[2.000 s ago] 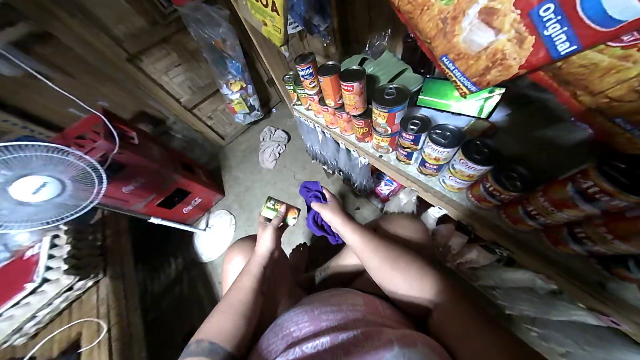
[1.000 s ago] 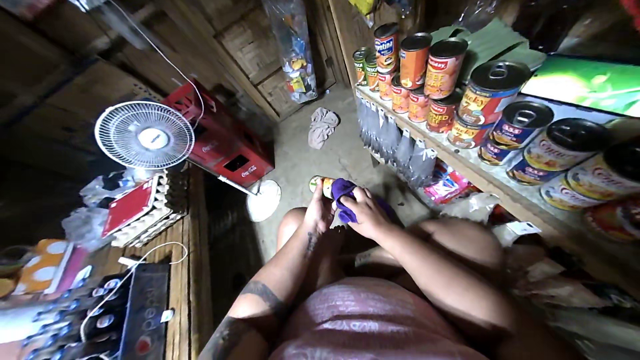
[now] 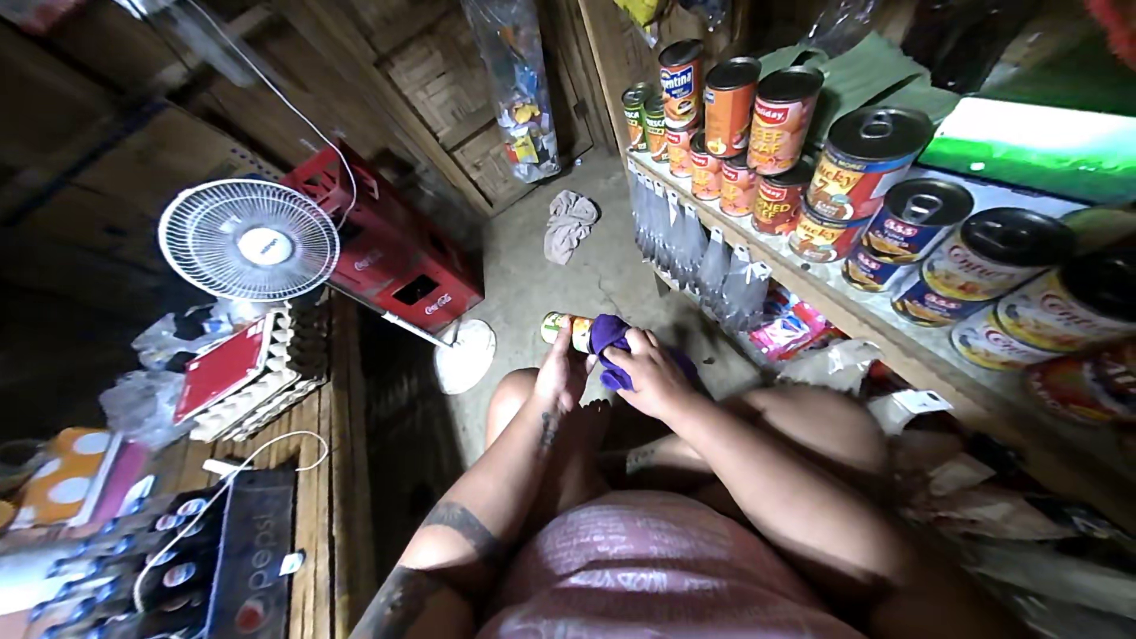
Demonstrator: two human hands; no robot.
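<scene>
My left hand (image 3: 564, 368) is closed around a small can with a yellow and green label (image 3: 556, 327), held on its side above the floor. A purple cloth (image 3: 611, 335) covers the can's right end, and my right hand (image 3: 646, 368) grips that cloth and presses it there. Part of the cloth hangs below and to the right of my fingers. Both hands are close together over my bent knees.
Stacked food cans (image 3: 785, 120) line the wooden shelf (image 3: 887, 346) at right, with plastic sachets hanging under its edge. At left are a white fan (image 3: 248, 240), a red crate (image 3: 390, 244), egg trays (image 3: 297, 355) and a bottle crate (image 3: 257, 550). A crumpled cloth (image 3: 571, 226) lies on the floor.
Two seconds ago the can and the purple cloth were apart, one in each hand. The hands have since come together, with the cloth against the can. The view has shifted.
</scene>
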